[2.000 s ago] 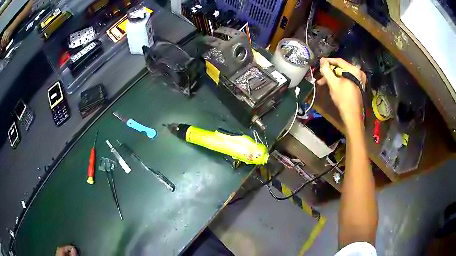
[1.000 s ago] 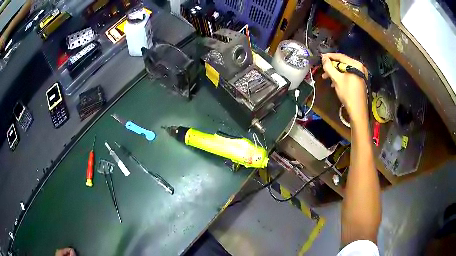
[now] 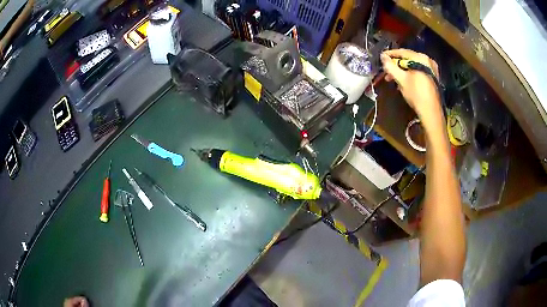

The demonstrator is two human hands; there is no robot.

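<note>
My right hand [image 3: 414,75] is bare and closed around a yellow and black handle [image 3: 409,64] with a dark cord, most likely the soldering iron. It is beside a whitish round container [image 3: 349,69] with silvery contents; the tool's tip is too blurred to tell. The soldering station [image 3: 294,90] stands left of that container. My left hand [image 3: 77,301] shows only as a small part at the bottom left edge, low over the mat; whether it holds anything cannot be seen.
The electric screwdriver [image 3: 267,174] lies on the green mat [image 3: 174,258]. A blue pry tool [image 3: 162,152], a red screwdriver [image 3: 105,198] and tweezers [image 3: 133,231] lie left of it. Keypad phones [image 3: 65,123] rest on the grey conveyor. A wooden shelf [image 3: 393,135] is at right.
My right hand has moved slightly up with the tool still held. The bench view has shifted slightly left. A small red light now shows at the station's front.
</note>
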